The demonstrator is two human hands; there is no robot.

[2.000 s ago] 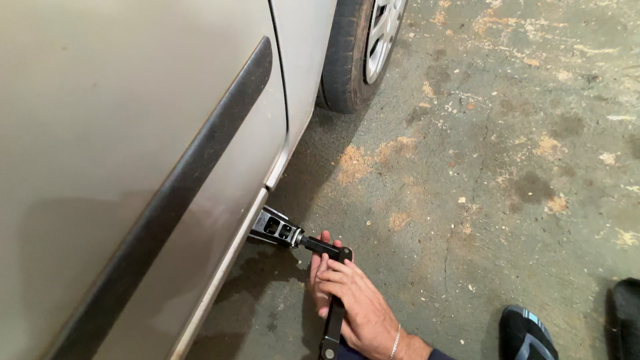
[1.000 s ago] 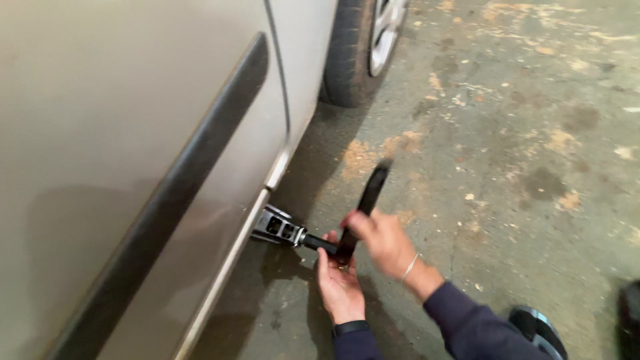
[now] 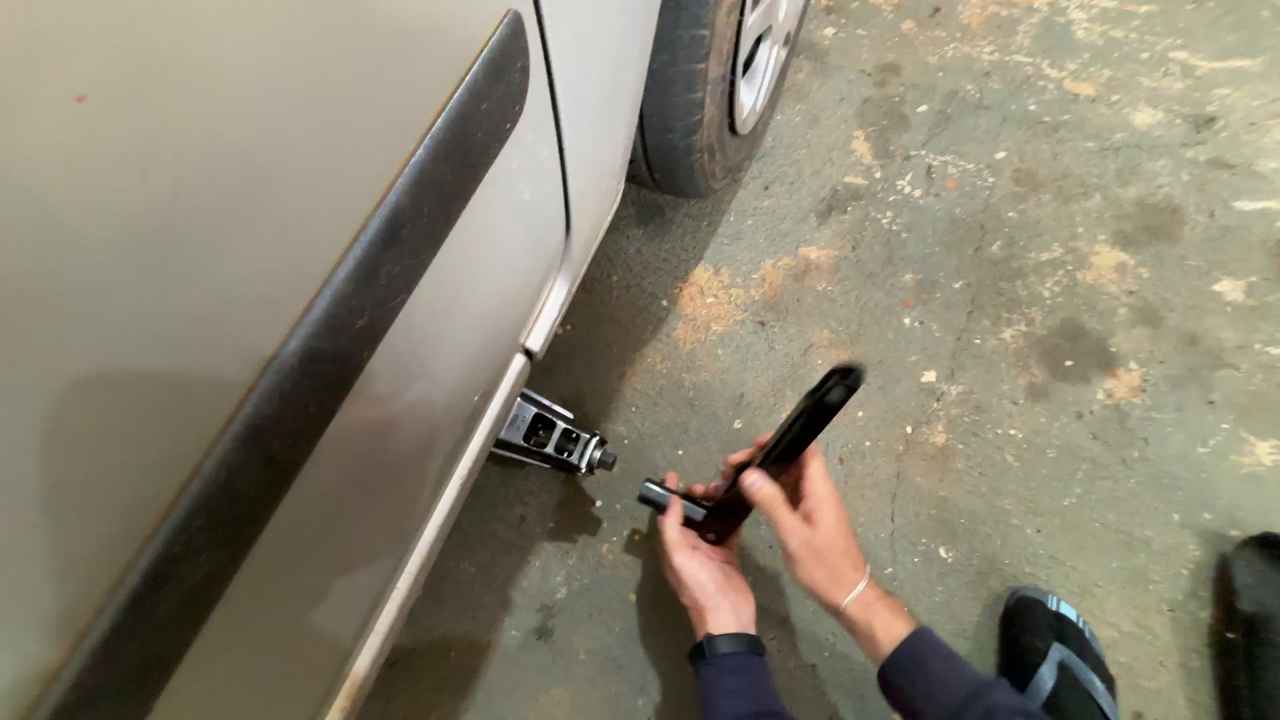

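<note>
A black crank handle (image 3: 800,425) with a metal socket at its lower left end is held in both my hands. My left hand (image 3: 708,575), with a black band at the wrist, cradles the bend and the socket end. My right hand (image 3: 805,520), with a thin bracelet, grips the long arm, which slants up to the right. Left of the socket, and apart from it, the hex end of a metal car jack (image 3: 550,435) sticks out from under the car's sill.
The silver car's door (image 3: 480,300) with its black trim strip (image 3: 350,290) fills the left. A wheel (image 3: 700,100) stands at the top. On the stained concrete floor (image 3: 1000,300), a shoe (image 3: 1055,650) and another dark shoe (image 3: 1250,620) show at lower right.
The crank handle has come off the jack's end and moved right, away from it. My left hand has moved with it, and my right hand still grips the long arm.
</note>
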